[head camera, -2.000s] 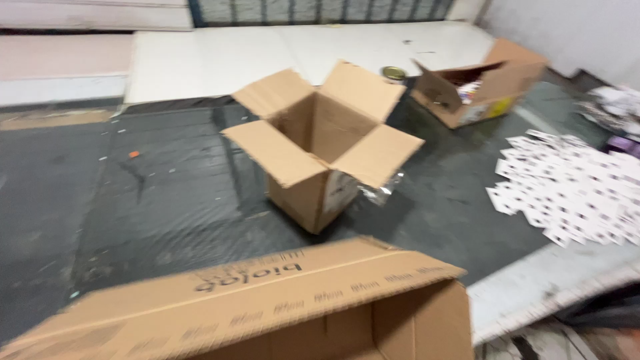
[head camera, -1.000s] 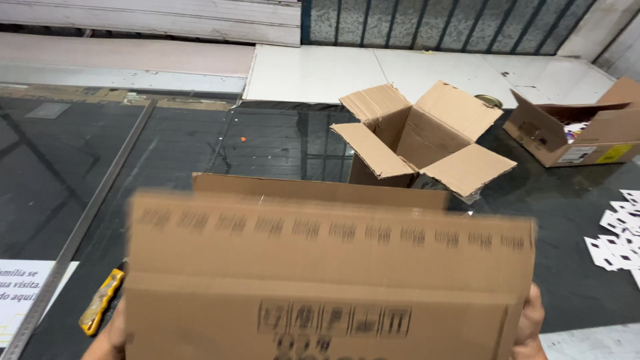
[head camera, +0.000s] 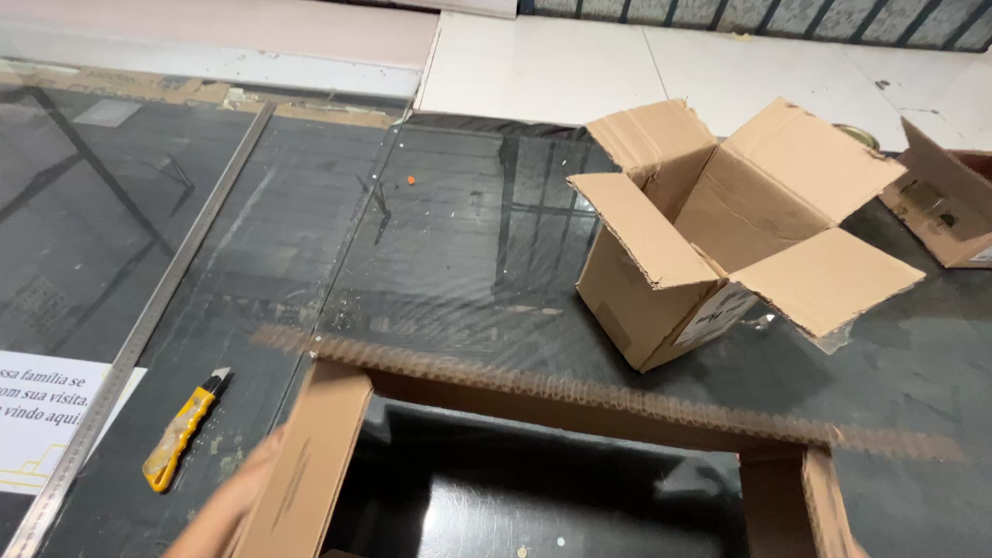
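A large cardboard box (head camera: 310, 457) is at the bottom centre, blurred along its far edge, and the dark tabletop shows through its middle. My left hand (head camera: 244, 480) grips its left side from outside. At its right side only a sliver of my right hand (head camera: 858, 549) shows; its fingers are hidden. Left of my left hand lies a yellow utility knife (head camera: 182, 434), its blade pointing up and to the right. Beyond the large box stands a smaller cardboard box (head camera: 651, 310) with its flaps spread outward.
A long metal ruler (head camera: 167, 283) lies at the left over a printed sheet (head camera: 46, 411). Another cardboard box (head camera: 942, 201) stands at the right edge, near a round tin (head camera: 855, 136). White panels (head camera: 535, 70) cover the table's far side.
The large box has turned in my hands: a second ago its printed side faced me, and now I look through it to the tabletop. The view has shifted left.
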